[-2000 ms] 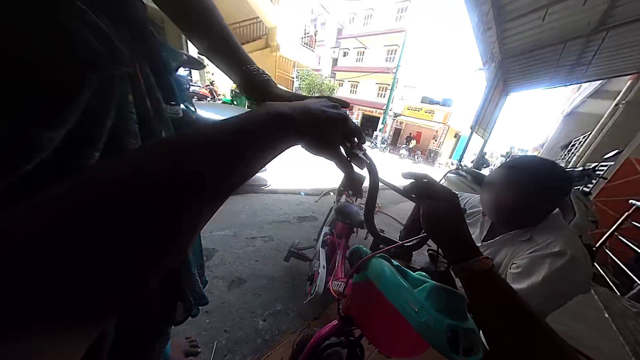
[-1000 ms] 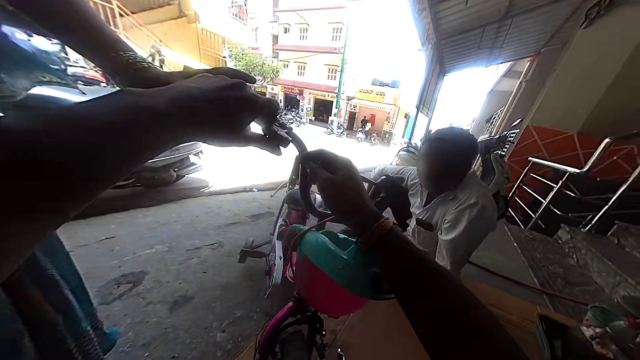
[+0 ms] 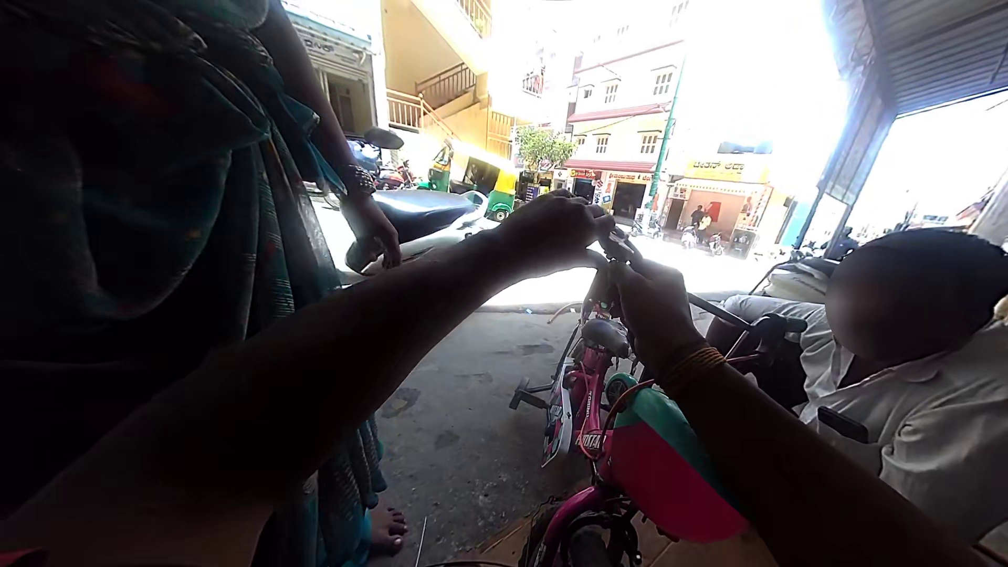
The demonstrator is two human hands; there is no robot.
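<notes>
My left hand [image 3: 551,236] and my right hand [image 3: 650,303] meet above a pink child's bicycle [image 3: 587,394]. Between my fingertips is a small metal part [image 3: 618,246] at the end of the bicycle's dark handlebar; the fingers hide much of it, and its exact kind cannot be told. My right hand is closed around the bar just below that part. The handlebar [image 3: 720,311] continues to the right behind my wrist. Under my right forearm sits a pink and green front basket [image 3: 669,472], and the grey saddle [image 3: 606,337] is beyond it.
A person in patterned cloth [image 3: 276,236] stands close at left, an arm hanging down and a bare foot [image 3: 387,529] on the ground. Another person in a white shirt [image 3: 945,441] is close at right. Behind are a parked scooter [image 3: 417,213], an auto-rickshaw [image 3: 476,177] and buildings.
The standing person's arm, which reached forward over my left arm, now hangs down at the left. My hands remain at the handlebar end.
</notes>
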